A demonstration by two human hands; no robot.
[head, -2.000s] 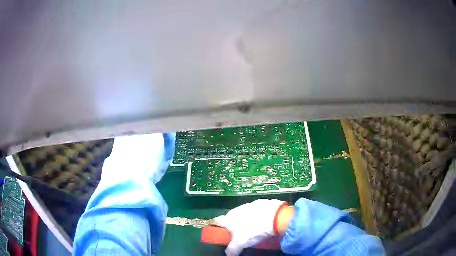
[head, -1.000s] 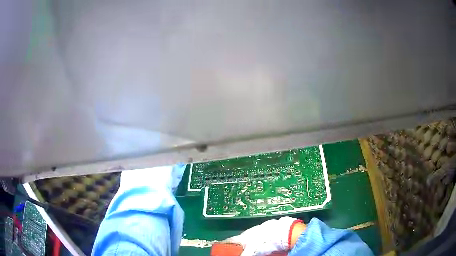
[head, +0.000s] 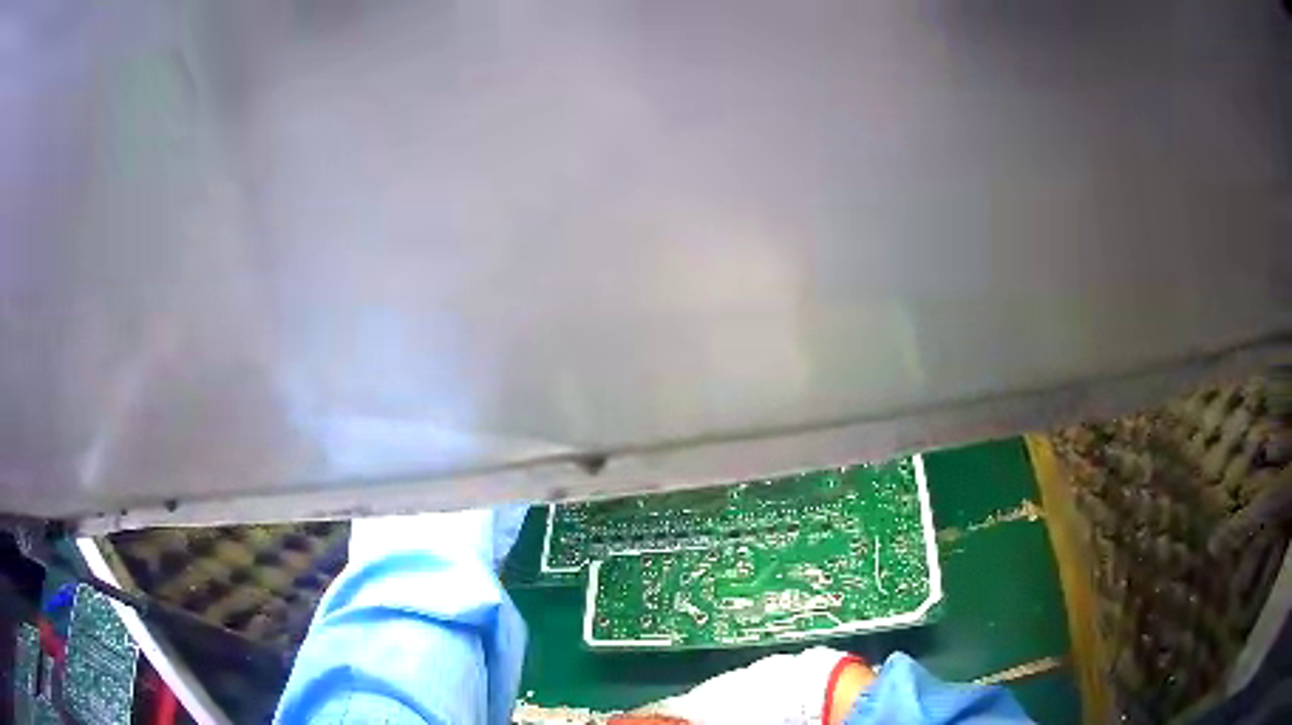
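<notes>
A green circuit board (head: 765, 567) with a white edge and solder side up lies on the green floor of the enclosure (head: 992, 595). The grey hood hides its far edge. My left hand (head: 437, 533), in a white glove, reaches under the hood left of the board; its fingers are hidden. My right hand (head: 772, 688), in a white glove with a red cuff band, is near the board's front edge, partly cut off by the bottom of the picture. It holds an orange-red block (head: 649, 720), of which only a sliver shows.
The pale grey hood (head: 638, 255) fills the upper picture, its lower rim crossing above the board. Brown egg-crate foam walls stand at the left (head: 227, 574) and right (head: 1183, 524), with yellow edging (head: 1066, 567). Outside at lower left are more green boards (head: 99, 652) and red parts.
The hood rim, the board and both hands sit lower in the picture. Less of my right hand and the block shows. Their arrangement looks otherwise the same.
</notes>
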